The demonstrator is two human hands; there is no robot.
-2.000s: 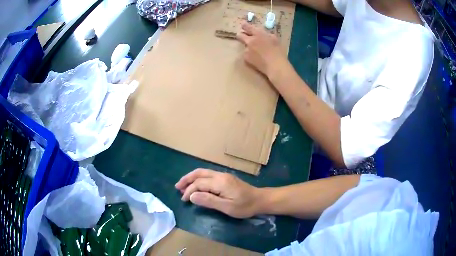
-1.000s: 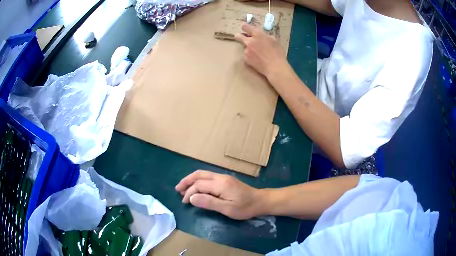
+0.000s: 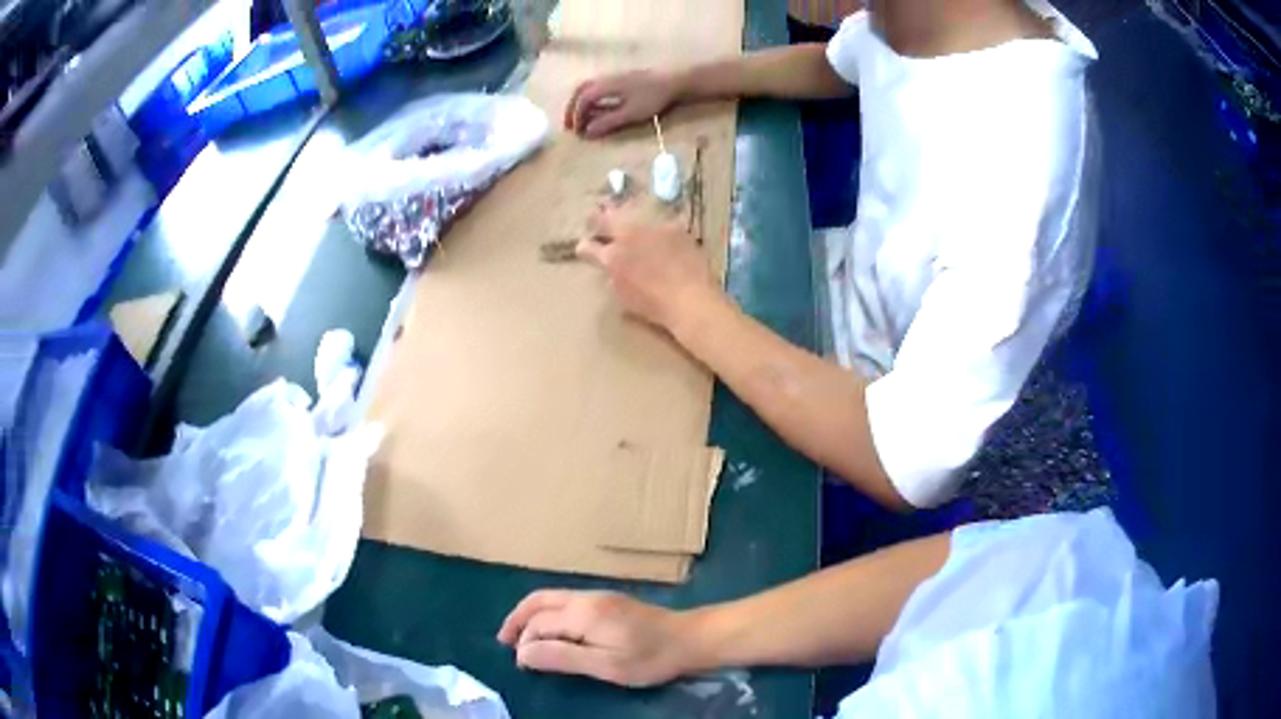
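Note:
My right hand (image 3: 604,639) rests palm down on the green bench top (image 3: 429,583) at the bottom centre, fingers loosely bent and pointing left, with nothing visible in it. Its forearm comes from a pale sleeve at the lower right. My left hand is not in view. A large cardboard sheet (image 3: 485,407) lies just beyond my right hand, not touching it. A small cardboard pad (image 3: 660,506) lies on the sheet's near right corner. A white liner (image 3: 267,492) is crumpled at the left. Only a sliver of green parts (image 3: 391,709) shows at the bottom edge.
A seated person in a white top (image 3: 983,225) has both hands on the cardboard's far part, near a small white bottle (image 3: 667,177) and a small white piece (image 3: 617,181). A bag of glittery parts (image 3: 415,218) lies left of them. A blue crate (image 3: 211,639) stands lower left.
The view has tipped up, so the bench things sit lower and more of the far bench shows. The other person's far hand is now visible. My right hand stays resting on the bench.

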